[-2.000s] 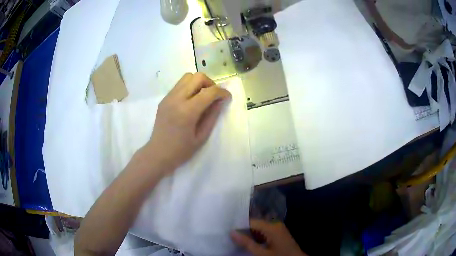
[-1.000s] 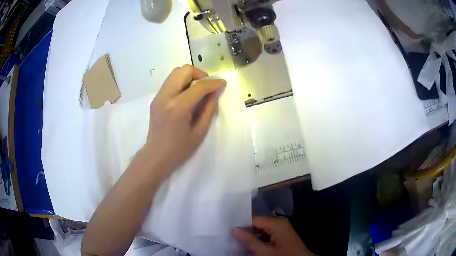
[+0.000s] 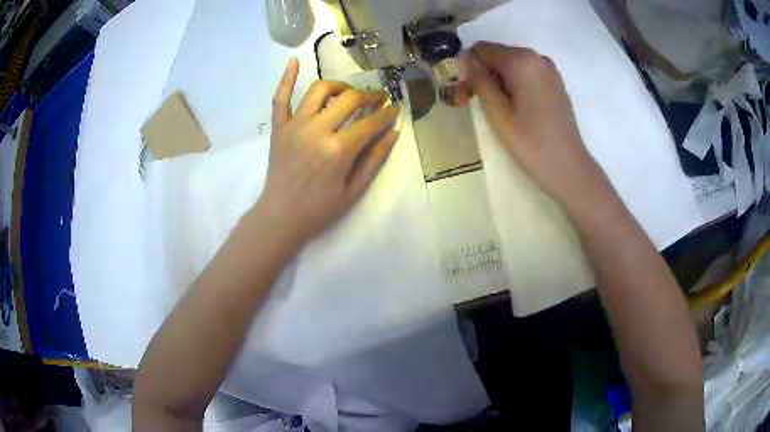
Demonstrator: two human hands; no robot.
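Note:
A thin white garment panel (image 3: 338, 287) lies on the machine bed and hangs off the table's front edge. My left hand (image 3: 329, 139) presses on its top end and pinches its edge just in front of the presser foot (image 3: 392, 83), fingertips in the lamp glow; its index finger points up and away. My right hand (image 3: 515, 97) is at the right of the machine head, fingertips at the pale knurled end of the tension dial (image 3: 449, 69). Whether those fingers grip the dial or something beside it cannot be told.
A tan card scrap (image 3: 175, 129) lies on the left. A large white sheet (image 3: 625, 160) lies right of the needle, partly under my right forearm. A blue tray (image 3: 51, 211) stands at far left. White strips (image 3: 728, 126) hang at far right above a yellow curved frame (image 3: 734, 278).
My right hand has left the panel's lower edge and moved up to the machine head. My left hand has moved slightly up towards the presser foot, with fingers more spread. The panel's lower end hangs loose.

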